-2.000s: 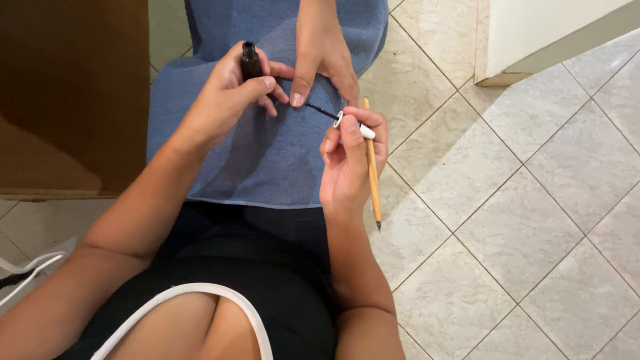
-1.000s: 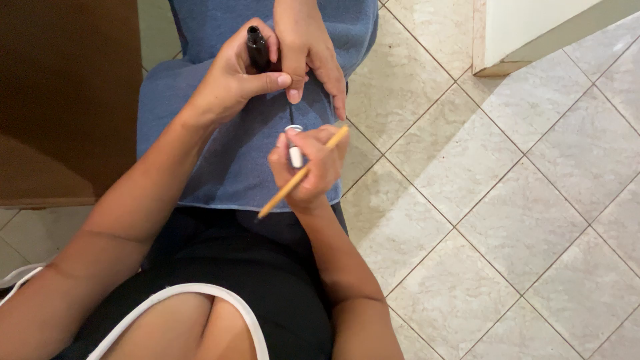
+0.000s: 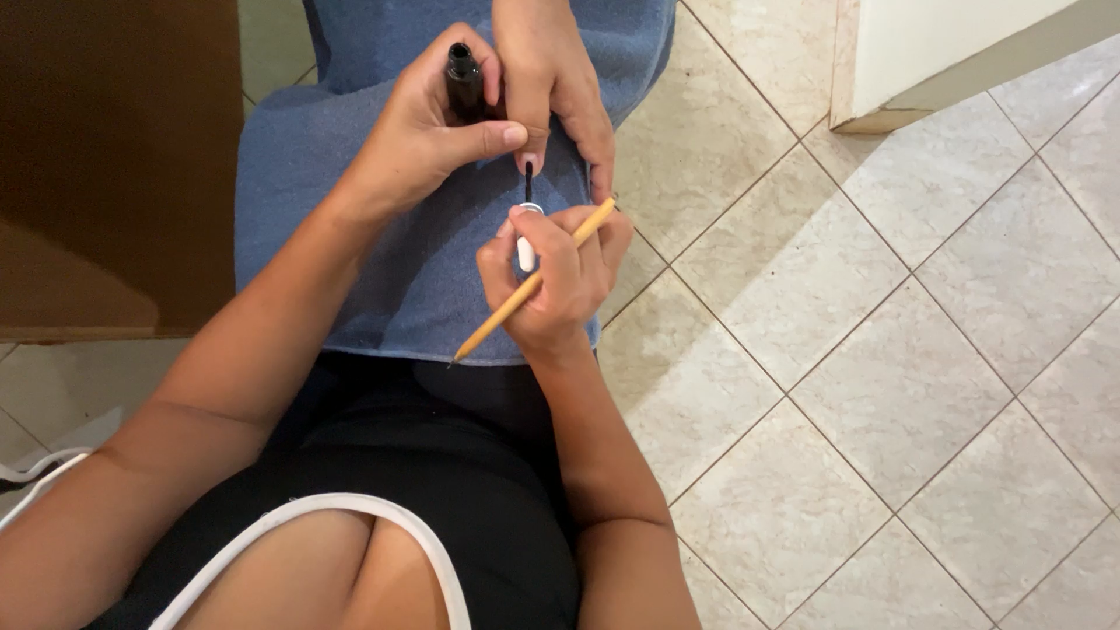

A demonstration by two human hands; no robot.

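My left hand (image 3: 437,122) is closed around an uncapped black nail polish bottle (image 3: 465,83), its open neck upward. The thumb of this hand rests against a finger of another person's hand (image 3: 542,79), which reaches down from the top. In my right hand (image 3: 560,271) is the white cap (image 3: 526,254) of a nail polish brush. The dark brush (image 3: 528,182) points away from me, its tip at the other person's thumbnail. A wooden stick with a thin pointed tip (image 3: 494,325) lies slantwise through the fingers of my right hand.
A blue towel (image 3: 420,289) is spread over the lap beneath the hands. A brown panel (image 3: 114,175) stands at the left, a pale wall or cabinet corner (image 3: 927,70) at the upper right. White cords (image 3: 52,477) run at the lower left.
My right hand has swung left and turned, so the brush now points straight away from me and the wooden stick lies slanted. The other person's thumb has moved to point more directly toward me.
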